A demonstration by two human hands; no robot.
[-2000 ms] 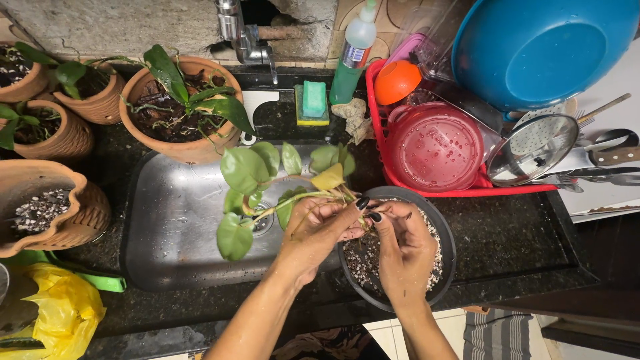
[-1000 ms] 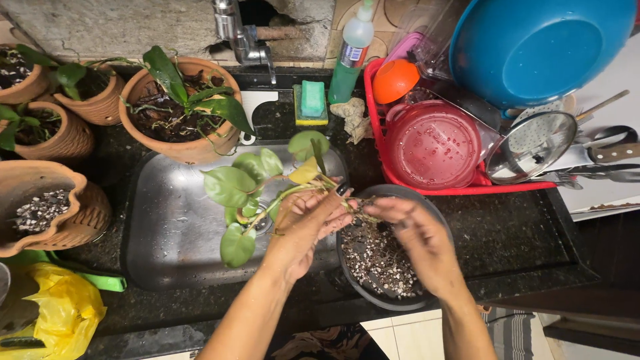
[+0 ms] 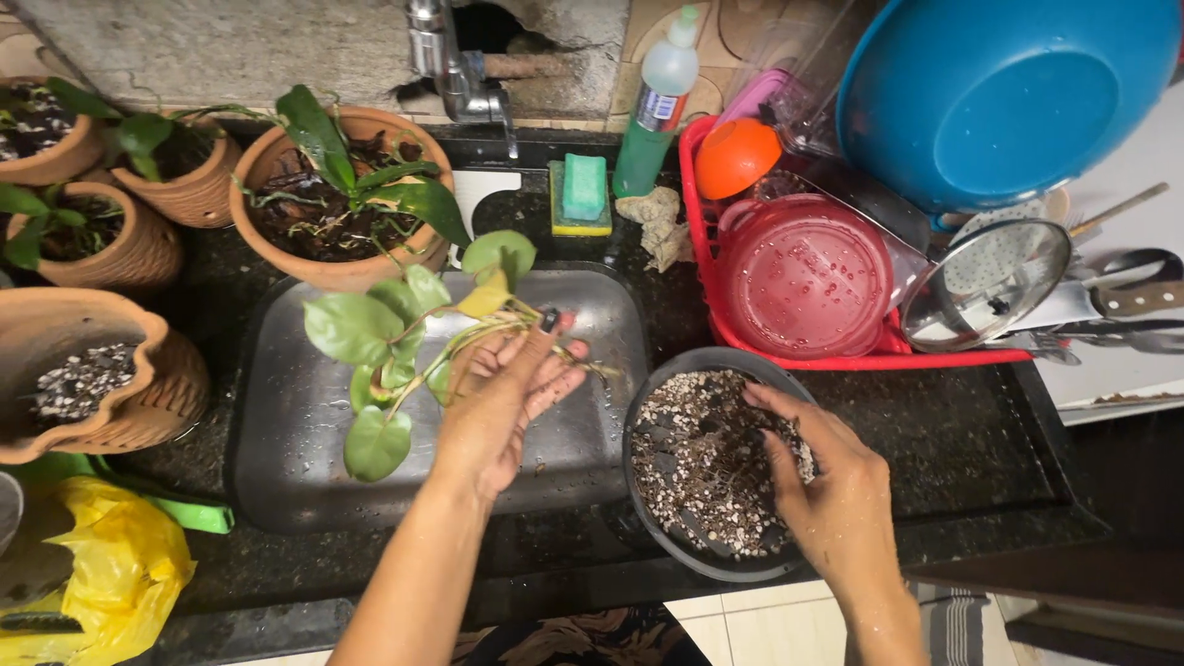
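Observation:
My left hand (image 3: 504, 393) holds a leafy plant cutting (image 3: 407, 324) by its stems over the stainless steel sink (image 3: 305, 462). The cutting has round green leaves and one yellow leaf, and its stem ends stick out past my fingers to the right. To the right of the sink, a dark round pot (image 3: 647, 518) holds potting mix of white grains, dark chunks and fine brown roots. Over the right side of that pot is my right hand (image 3: 814, 462), thumb and fingers apart, its fingertips at the mix. Whether they pinch a little of it is hard to tell.
Terracotta pots with plants (image 3: 245, 250) stand at the left, near a scalloped clay pot (image 3: 148, 370) and a yellow plastic bag (image 3: 129, 564). Behind are a faucet (image 3: 453, 74), sponges (image 3: 583, 190) and a soap bottle (image 3: 657, 102). A red dish rack (image 3: 698, 240) with a blue basin (image 3: 1017, 102) stands back right.
My right hand has come away from the stems and moved down to the mix in the dark pot. The left hand still holds the cutting, now farther left from the pot.

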